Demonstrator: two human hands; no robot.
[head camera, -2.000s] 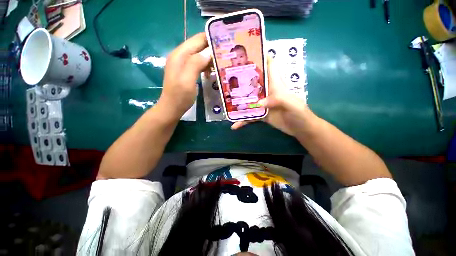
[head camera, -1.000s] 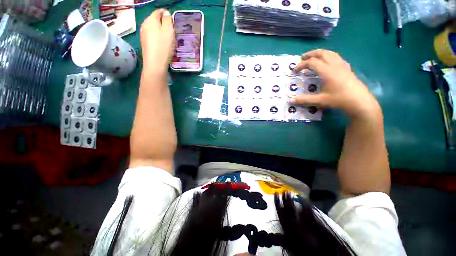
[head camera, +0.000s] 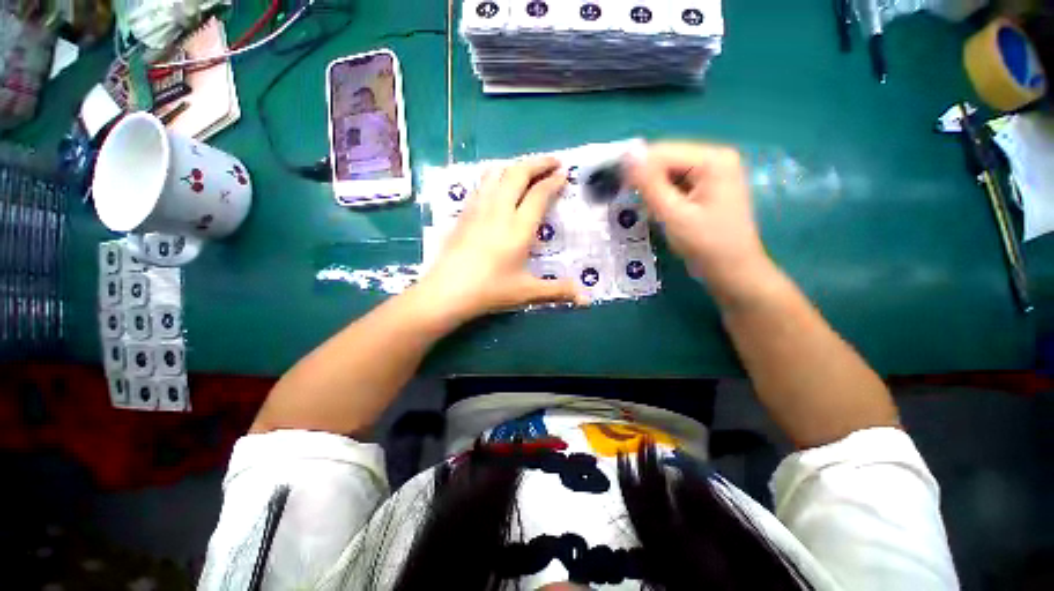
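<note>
A white multi-unit sheet (head camera: 592, 256) with rows of dark round marks lies flat on the green bench before me. My left hand (head camera: 491, 245) is spread on its left and middle part, fingers apart, and covers several marks. My right hand (head camera: 693, 208) is at the sheet's upper right corner, its thumb and fingertips pinched on a small dark round piece (head camera: 605, 180), which is blurred. Whether the piece is free of the sheet I cannot tell. The smartphone (head camera: 370, 133) lies with its screen lit, left of the sheet.
A stack of sheets (head camera: 589, 52) stands behind the work. A cherry-print mug (head camera: 173, 179) stands at left, partly over another dotted sheet (head camera: 141, 329). Wires (head camera: 249, 46) lie back left. A yellow tape roll (head camera: 1001, 65) and a dark slim tool (head camera: 996, 208) are at right.
The phone, first held in both hands, has been laid down at left and let go. My left hand has moved onto the sheet. My right hand has closed on a dark piece at its corner.
</note>
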